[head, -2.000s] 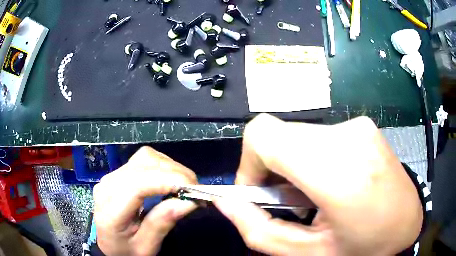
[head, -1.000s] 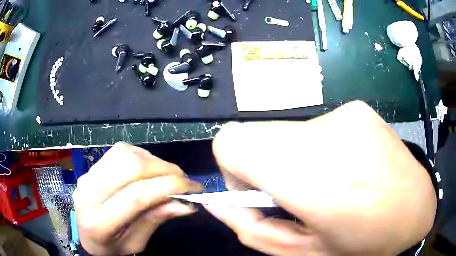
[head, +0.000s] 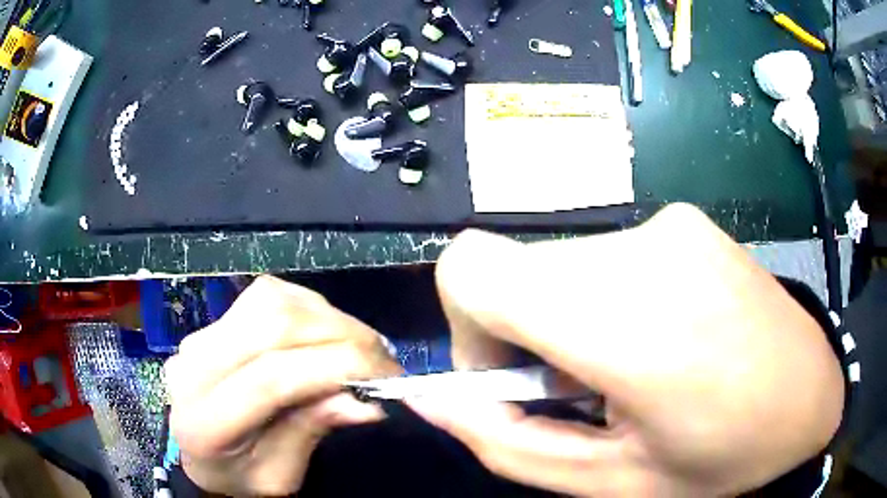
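My right hand holds silver tweezers pointing left, at the lower right. Their tips meet the fingertips of my left hand. My left thumb and finger are pinched on a tiny dark part, mostly hidden by the fingers; I cannot tell what it is. Several black earbuds with pale green ends, one at the front, lie on the black mat. A cream square sheet lies at the mat's right.
A curved row of small white parts lies on the mat's left. A white box stands far left. A white-headed tool, slim-handled tools and yellow-handled pliers are at right. Red crate and blue crate sit below the bench edge.
The view shifted left, then partly back. The tweezers' legs looked apart two seconds ago and now look closer together. Less of the small part shows between my left fingertips.
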